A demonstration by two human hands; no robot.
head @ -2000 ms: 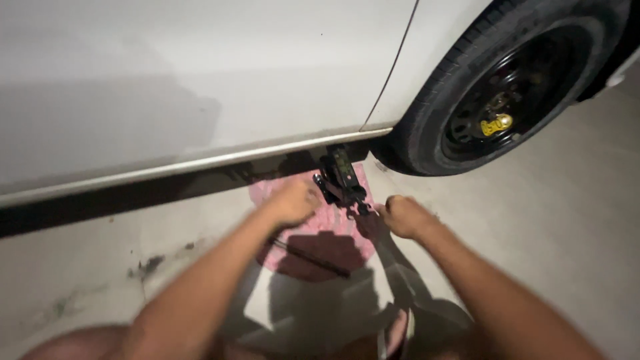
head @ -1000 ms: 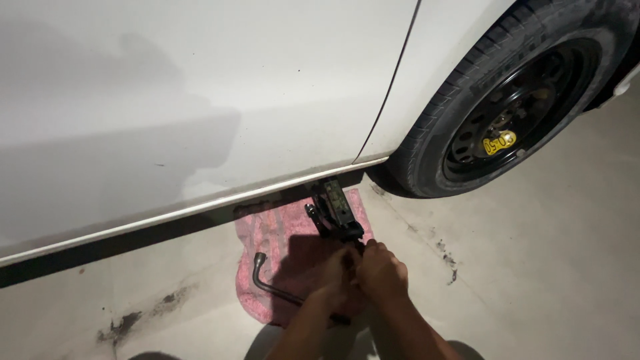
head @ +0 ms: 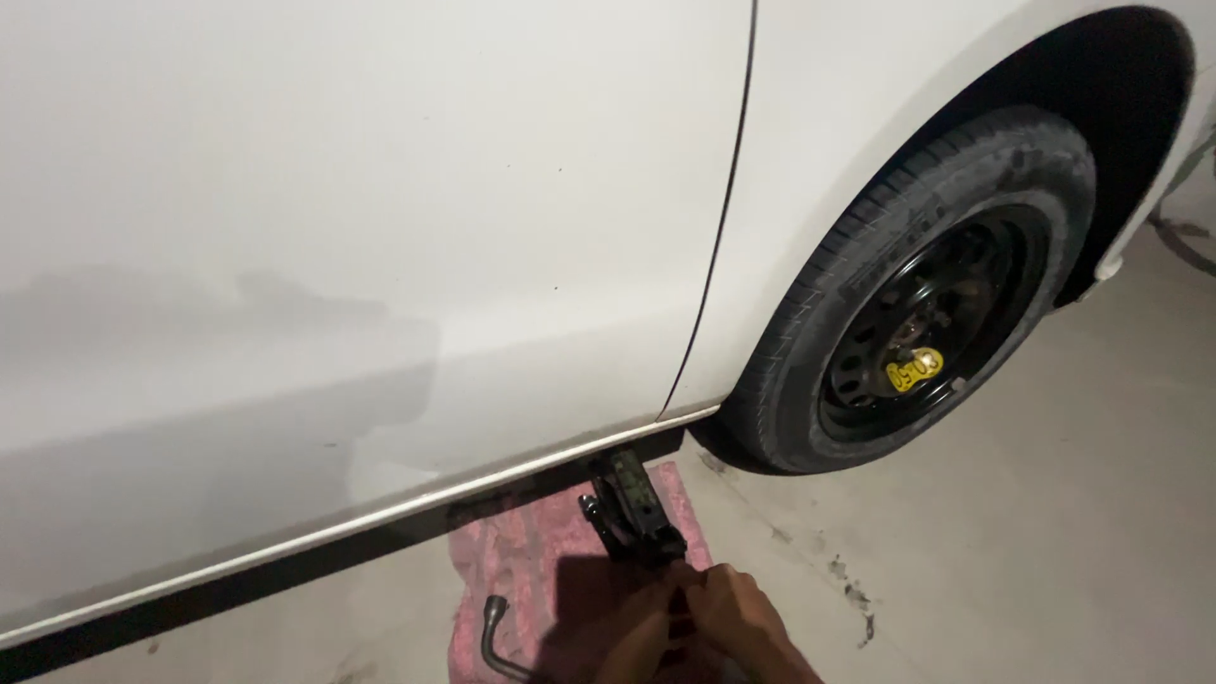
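Observation:
A black car jack [head: 641,503] stands on a pink cloth [head: 503,551] under the sill of a white car. At the near end of the jack are both my hands, close together. My right hand [head: 736,608] is curled at the jack's end; what lies inside its fingers is hidden. Beside it, in shadow, my left hand [head: 651,613] is also near the jack's end, and its grip cannot be made out. A bent lug wrench [head: 494,632] lies on the cloth to the left, its socket end showing.
Above the jack are the car's white door [head: 380,237] and its sill edge [head: 427,499]. To the right is a wheel with a black steel rim [head: 926,323] and a yellow label bearing writing. Grey concrete floor [head: 997,551] extends at the right, with dark marks.
Two seconds ago my hands were apart on either side of the jack; now they are together at its near end. The view has shifted, showing more of the wheel.

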